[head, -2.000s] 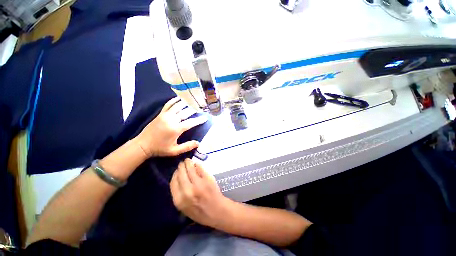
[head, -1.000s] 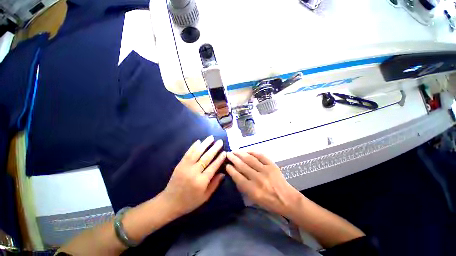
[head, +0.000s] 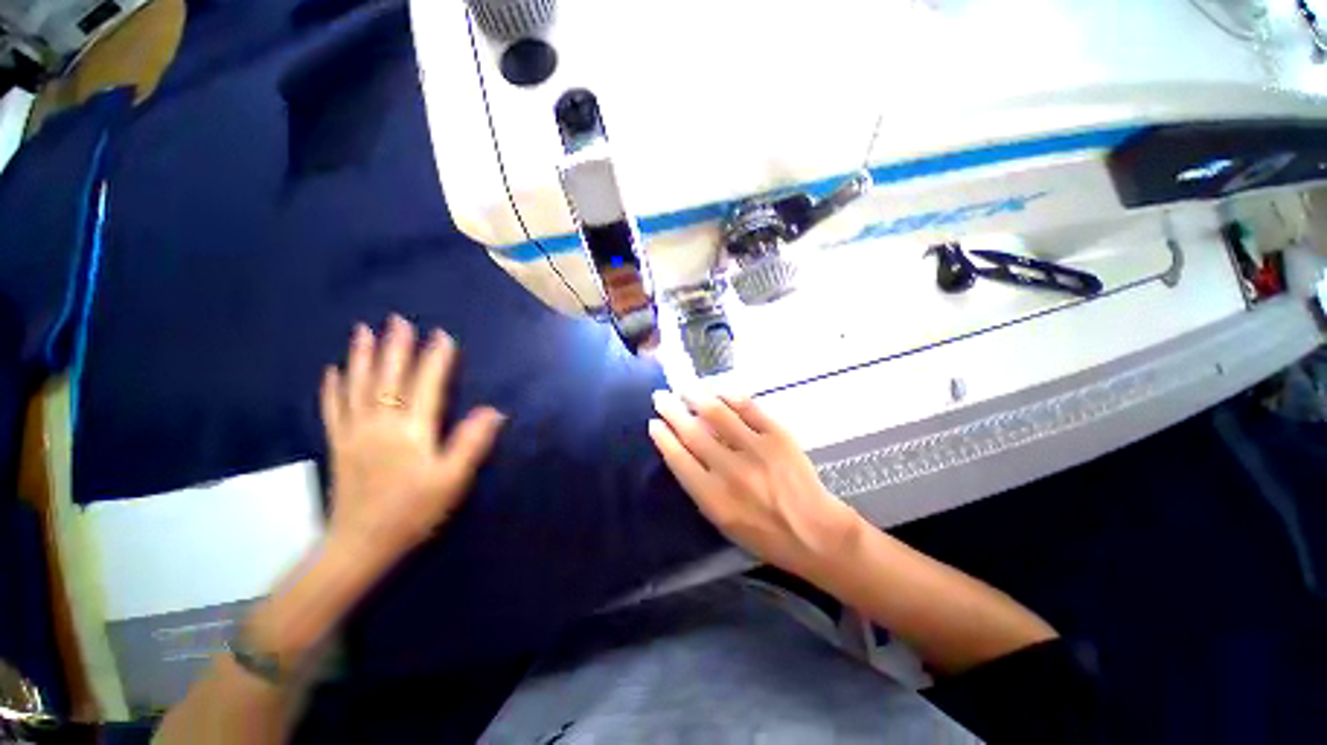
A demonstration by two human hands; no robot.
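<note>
A navy fabric panel (head: 539, 480) lies flat over the machine bed, its right edge at the needle area under the bright lamp. The presser foot area (head: 640, 338) is beside that edge, partly lost in glare. My left hand (head: 393, 437) lies flat on the panel, left of the needle, fingers spread and holding nothing. My right hand (head: 757, 480) rests at the panel's right edge just in front of the needle, fingers together and fingertips pressed down at the edge. Whether it pinches the cloth is hidden.
The white sewing machine head (head: 873, 88) with a blue stripe spans the top. A small black tool (head: 1019, 271) lies on the bed at right. A ruler strip (head: 1004, 437) runs along the front edge. A blue-edged navy piece (head: 88, 277) lies far left.
My left hand has moved left, away from my right hand, and its fingers have spread. The navy panel now lies smoother and covers the white bed behind it. My right hand stays by the edge.
</note>
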